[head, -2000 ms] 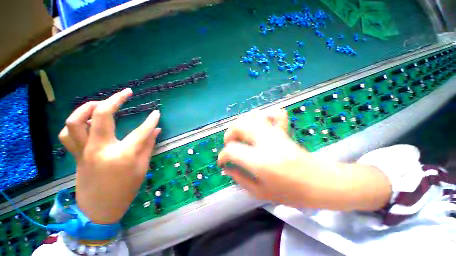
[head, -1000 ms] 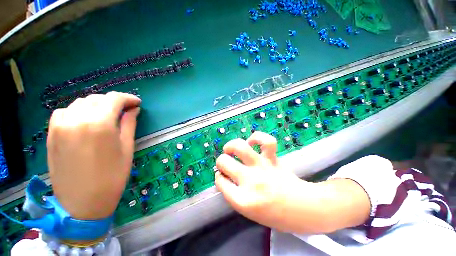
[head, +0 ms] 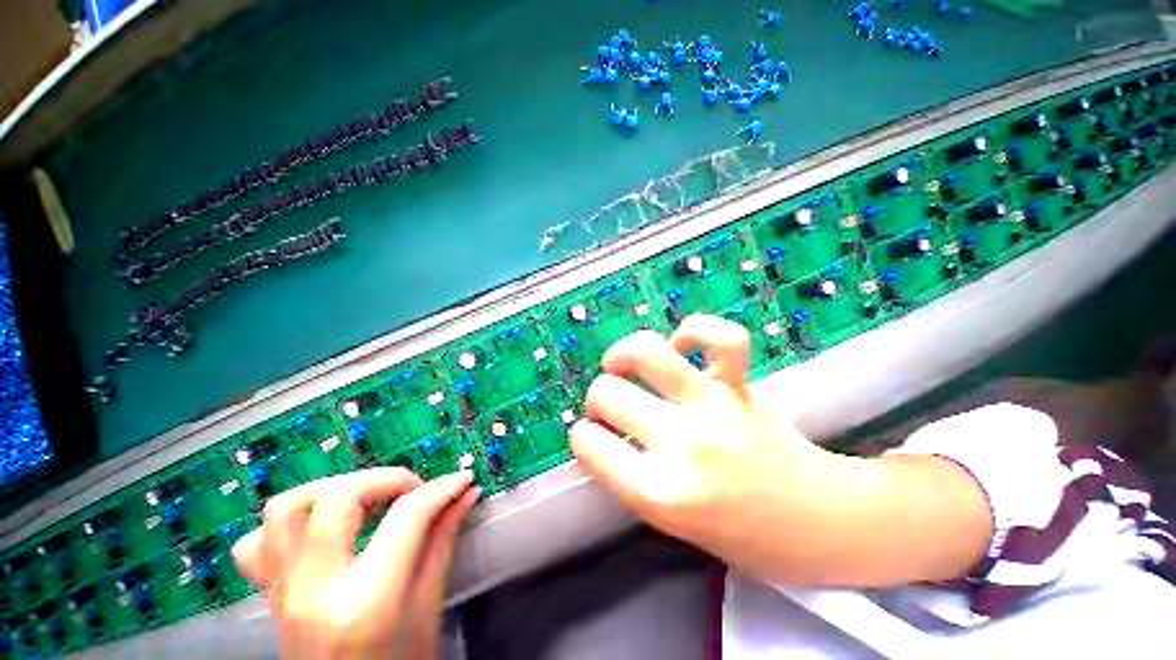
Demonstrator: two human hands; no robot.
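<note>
A long green strip of circuit boards (head: pixel 761 271) runs along the near bench edge, dotted with blue, black and white parts. My left hand (head: pixel 355 554) is over its near edge, left of centre, thumb and fingertips close together at the board. My right hand (head: pixel 684 445) lies over the strip's near edge just to the right, fingers curled down. Whether either hand holds a small part is hidden. Small black components (head: pixel 303 194) lie in three rows on the green mat, with loose ones at the lower left end.
Blue components (head: pixel 690 71) lie scattered on the mat. Thin clear or silvery pieces (head: pixel 658 194) lie beside the pale rail (head: pixel 426 320). At far left are a dark-rimmed tray (head: pixel 58 348) with tiny blue parts (head: pixel 19 374) and a tan stick (head: pixel 53 210). The mat's raised rim curves behind.
My left hand has moved from the black rows down to the boards, uncovering the shortest row. My right hand has stayed over the strip, its fingers lowered there since two seconds ago. The view has shifted.
</note>
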